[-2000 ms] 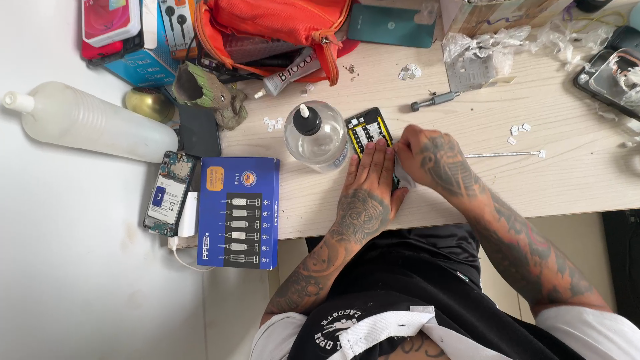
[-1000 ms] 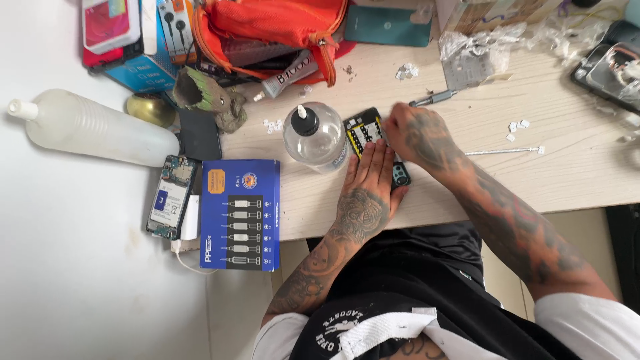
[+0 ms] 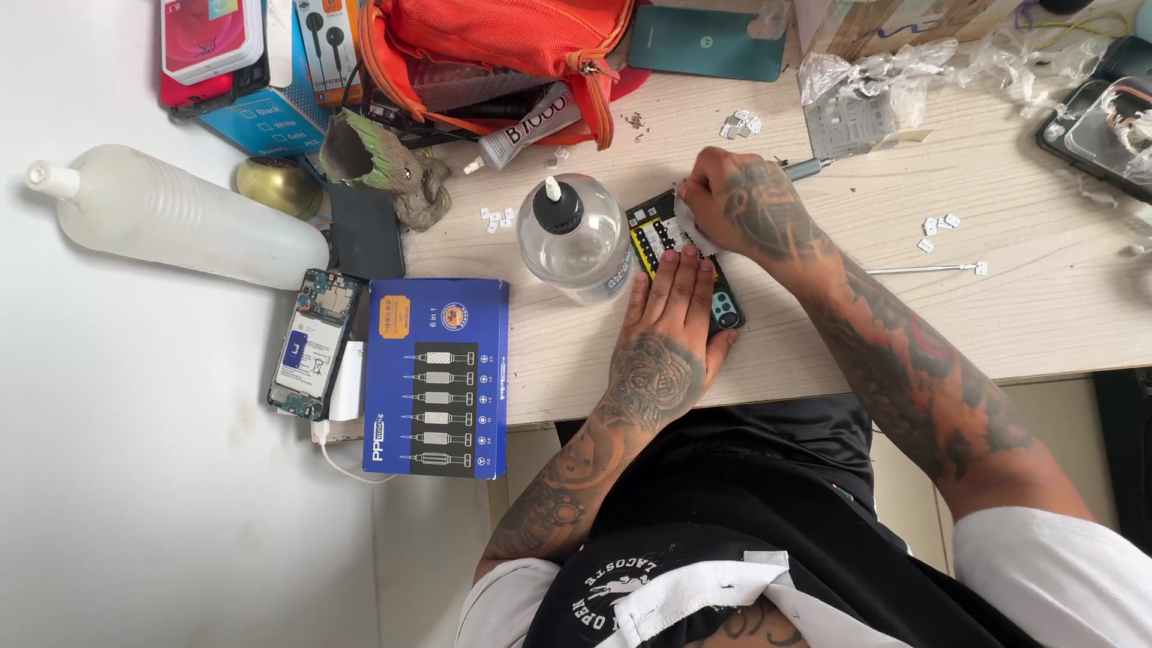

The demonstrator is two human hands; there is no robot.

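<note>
A dark phone-shaped tray or case (image 3: 727,286) with a yellow-edged insert lies on the table, tilted in the view. My left hand (image 3: 670,310) lies flat across its middle, fingers extended and pressing on it. My right hand (image 3: 742,202) is closed at its upper right edge, with a thin whitish piece, perhaps cloth or tissue, partly showing under the fingers. A clear dispenser bottle with a black cap (image 3: 576,243) stands just left of the case. Behind my right hand a grey screwdriver (image 3: 807,168) lies on the table, its rest hidden.
A blue screwdriver-set box (image 3: 382,450), an opened phone (image 3: 315,346) and a large plastic bottle (image 3: 180,216) are at left. An orange pouch (image 3: 504,36) and glue tube (image 3: 535,130) lie behind. A thin metal rod (image 3: 927,269) and small white squares (image 3: 940,225) are at right.
My right hand has moved away from my body, from beside my left hand's fingers toward the far part of the case. My left hand has stayed on the case.
</note>
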